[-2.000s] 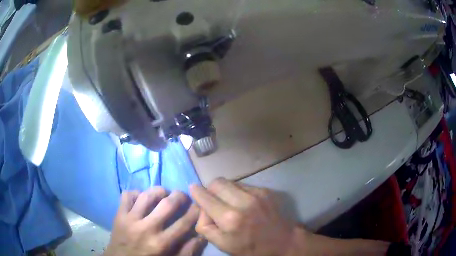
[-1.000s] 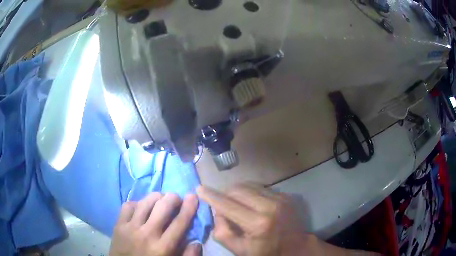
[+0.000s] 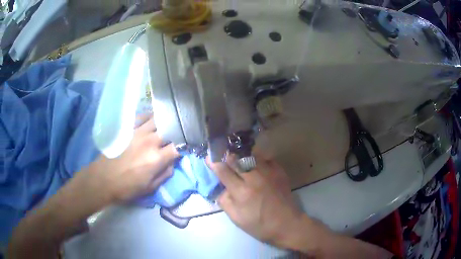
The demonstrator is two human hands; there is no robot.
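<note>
A light blue garment (image 3: 45, 136) lies in a loose pile at the left, and a bunched part of it lies under the needle area. My left hand (image 3: 136, 164) rests on the cloth left of the needle, partly behind the translucent guard (image 3: 119, 101). My right hand (image 3: 258, 197) is at the right of the cloth, its fingertips close beside the presser foot area and the small knob (image 3: 246, 163). The needle is hidden by glare and the machine head (image 3: 217, 101). Whether the fingers pinch the fabric is unclear.
Black-handled scissors (image 3: 363, 152) lie right of the needle on the machine bed. A yellow band (image 3: 179, 20) circles a post on top of the head. The white table (image 3: 151, 238) runs along the front. Patterned cloth (image 3: 424, 217) hangs at the right.
My left hand has moved forward and left, off the near end of the cloth to beside the needle. My right hand has moved forward to the presser foot. The view has shifted, so the machine appears further right.
</note>
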